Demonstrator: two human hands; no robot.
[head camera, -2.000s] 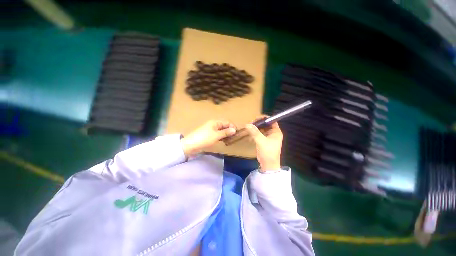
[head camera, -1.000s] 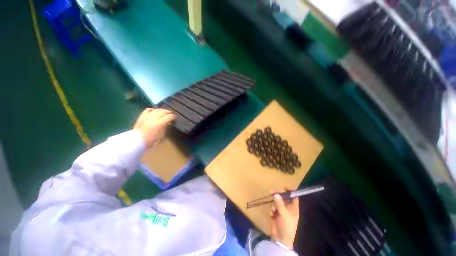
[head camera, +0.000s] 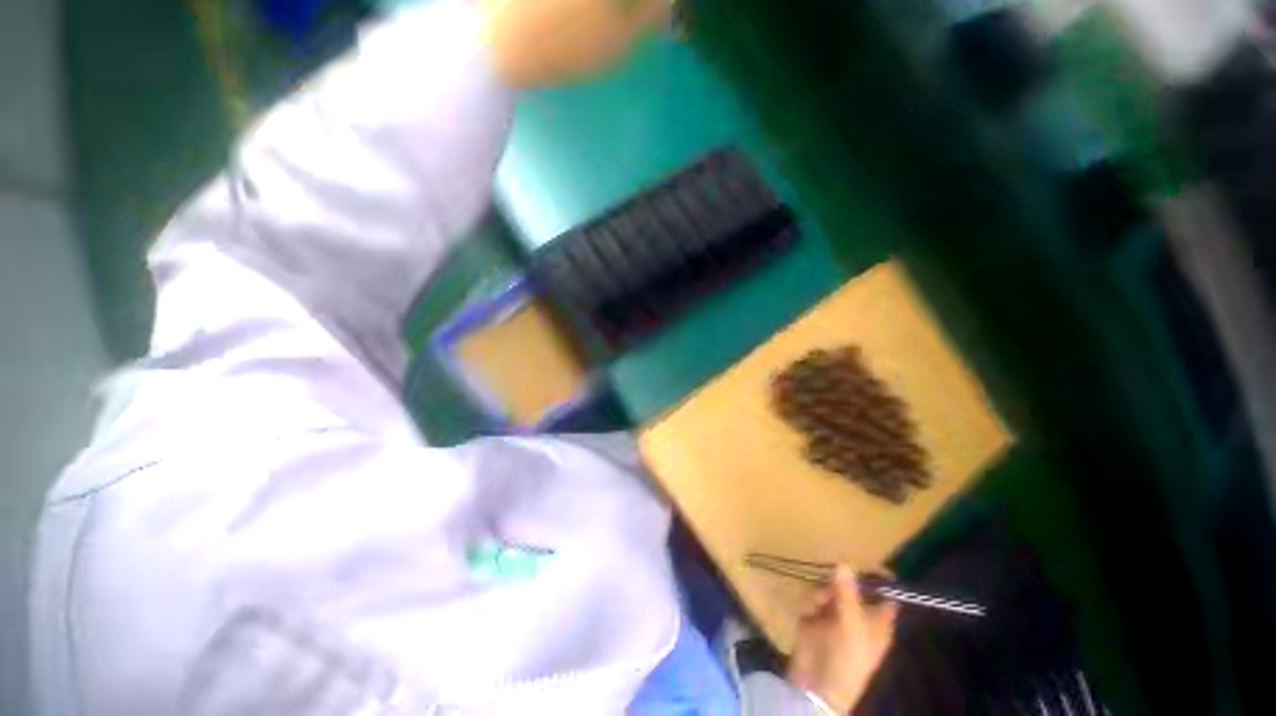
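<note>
My right hand (head camera: 842, 646) holds a rod unit (head camera: 935, 603) over the lower corner of the cardboard sheet (head camera: 714, 450). Its silver tube points right, and a thin two-pronged end sticks out to the left of the fingers. A cluster of small dark rings (head camera: 851, 424) lies on the cardboard, blurred. My left hand (head camera: 574, 31) is stretched out at the top edge of the picture, blurred and partly cut off. Whether it holds anything cannot be seen.
A black ribbed tray (head camera: 669, 255) lies on the green bench (head camera: 588, 154) to the left of the cardboard. A blue-rimmed bin (head camera: 451, 343) with brown cardboard stands beside the bench. A dark tray with silver ends (head camera: 1071, 695) shows at the lower right, blurred.
My left hand has left the ribbed tray's near edge and reached farther out along the bench. My right hand still holds the rod unit over the cardboard. The view has shifted and blurred.
</note>
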